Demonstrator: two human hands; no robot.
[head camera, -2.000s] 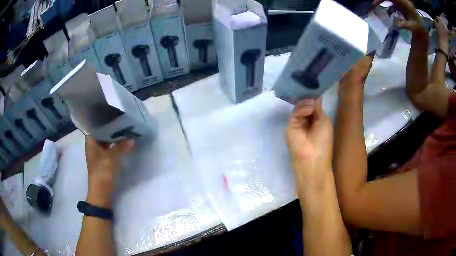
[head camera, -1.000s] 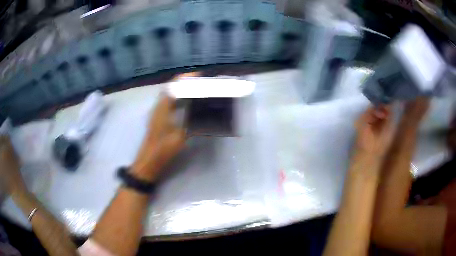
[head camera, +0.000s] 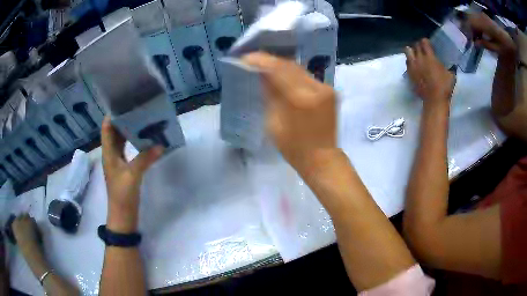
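Observation:
My left hand (head camera: 124, 173) holds a pale retail box (head camera: 130, 87) by its lower part; the box is tilted, its top is open and its flap stands up. My right hand (head camera: 303, 110), blurred, has its fingers on the top edge of a second open retail box (head camera: 240, 110), near its raised flap. The lower part of this box is blurred, and the hand partly covers it. A bagged appliance (head camera: 72, 193) with a dark round head lies on the covered bench at the left.
A row of open boxes (head camera: 193, 60) stands along the far edge. Another box (head camera: 322, 49) stands behind my right hand. A coiled white cable (head camera: 386, 129) lies right of it. A neighbour's hands (head camera: 430, 72) are at the right; another person's hand (head camera: 28, 231) is at the lower left.
My right hand has moved left with its box, which now has its open end up. The left box has come back to the left and tilts differently. The white cable now shows on the bench.

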